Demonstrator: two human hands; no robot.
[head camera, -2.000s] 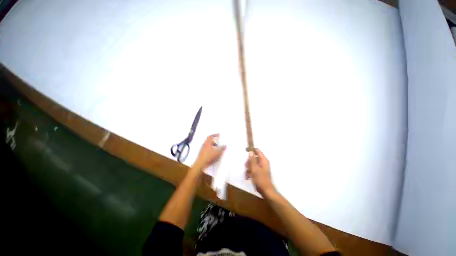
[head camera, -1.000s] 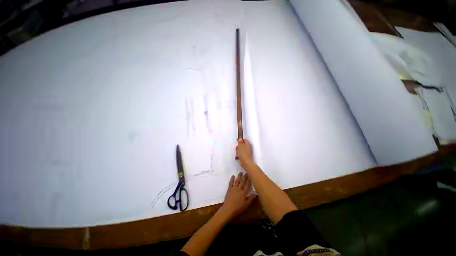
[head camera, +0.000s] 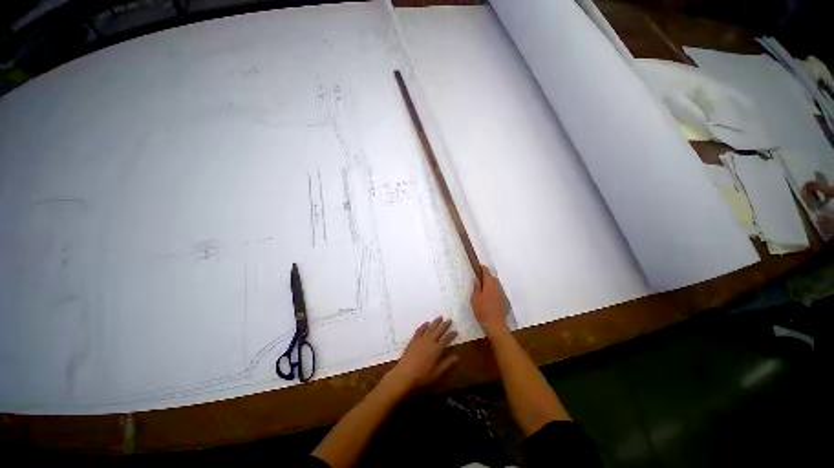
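A huge white marker paper (head camera: 183, 183) with faint printed lines and small text covers the brown table. My right hand (head camera: 489, 300) is closed around the near end of the long brown straightedge (head camera: 437, 174), which lies slanting away from me on the paper, near the printed sheet's right edge. My left hand (head camera: 426, 353) lies flat with fingers spread on the paper by the table's front edge and holds nothing. Black tailor's shears (head camera: 297, 320) lie on the paper to the left of my left hand, blades pointing away.
A thick plain paper roll (head camera: 594, 137) lies across the table at the right. Beyond it are loose paper sheets (head camera: 764, 196). Another person's hand (head camera: 816, 192) shows at the far right edge. The brown table edge (head camera: 274, 407) runs along the front, with green floor below.
The straightedge has gone from raised and blurred to lying on the paper, and now slants more to the left at its far end. My left hand has let go of a white strip and lies flat.
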